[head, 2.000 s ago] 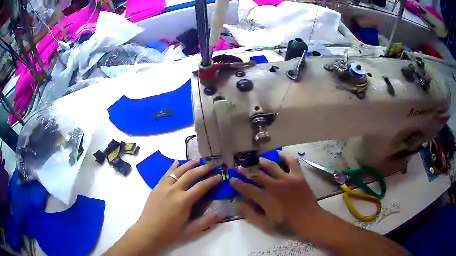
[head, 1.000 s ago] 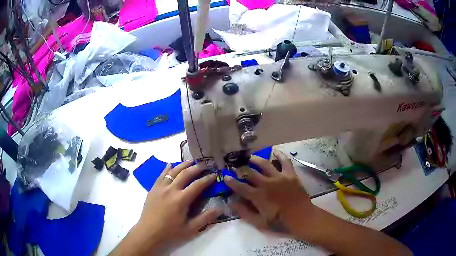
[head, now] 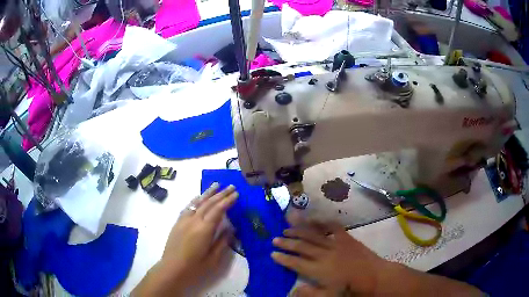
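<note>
A royal-blue curved fabric piece (head: 245,200) lies lengthwise on the table, just left of and in front of the needle area. A small dark woven label (head: 258,224) lies on its middle. My left hand (head: 200,238) rests with its fingertips on the upper left edge of the piece. My right hand (head: 319,252) lies on its right edge, with fingers spread. The machine's presser foot area (head: 284,194) is beyond the piece, clear of my fingers. Whether either hand grips the cloth is hard to tell; both press on it.
The cream sewing machine head (head: 371,122) spans the right. Scissors with green and yellow handles (head: 419,226) lie right of the needle. Loose labels (head: 152,182) lie left, by a plastic bag (head: 72,174). A labelled blue piece (head: 185,139) lies behind; more blue fabric (head: 95,261) is front left.
The blue piece has come out from under the machine head and turned lengthwise towards me, showing its label. My hands have moved apart and back with it.
</note>
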